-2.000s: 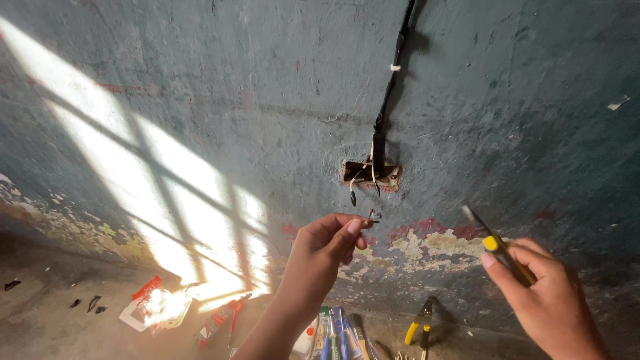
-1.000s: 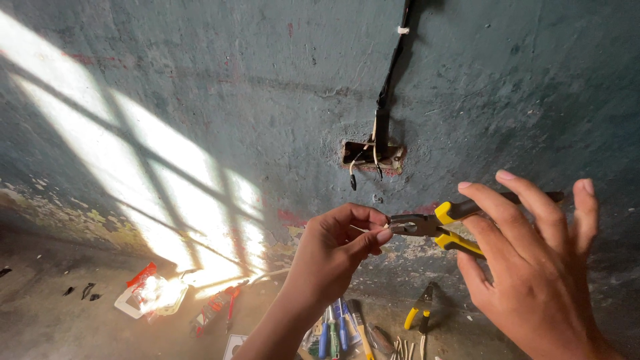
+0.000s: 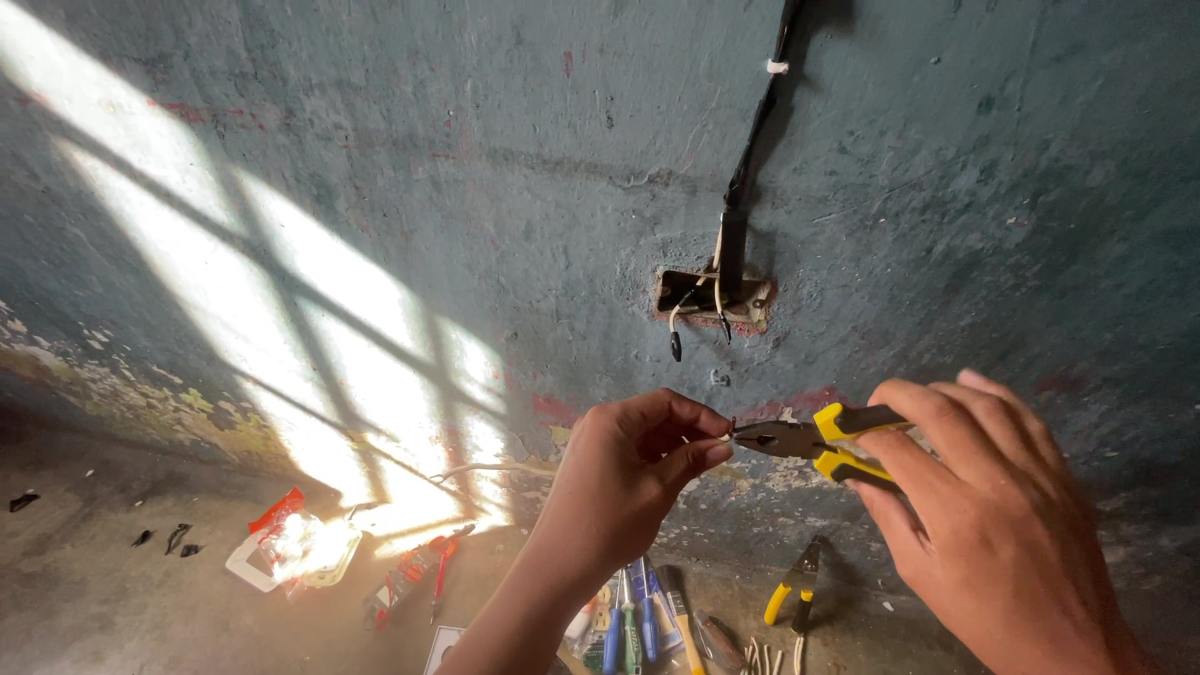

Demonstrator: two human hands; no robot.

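My right hand (image 3: 984, 497) grips the yellow-and-black handles of combination-style pliers (image 3: 783, 439), whose jaws point left. My left hand (image 3: 637, 469) pinches a small piece, partly hidden by the fingers, with a pale bit (image 3: 724, 437) showing at the fingertips. The plier tips meet it there. Above the hands, a recessed wall box (image 3: 761, 305) holds two pale wires with black-taped ends (image 3: 676, 346), hanging loose. A black cable (image 3: 757, 131) with a white clip runs up the wall from the box.
On the floor below lie yellow-and-black wire strippers (image 3: 780, 603), blue-handled screwdrivers (image 3: 612, 639), a brush (image 3: 689, 642), short pale wires (image 3: 761, 659), a red-handled tool (image 3: 441, 553) and a plastic-wrapped package (image 3: 291, 548). Black scraps (image 3: 176, 537) lie farther left. Sunlight falls across the painted wall.
Two seconds ago my right hand held a tool with a slim metal tip, away from my left. The pliers now reach my left fingertips, and my right fingers, spread one second ago, have closed around the handles.
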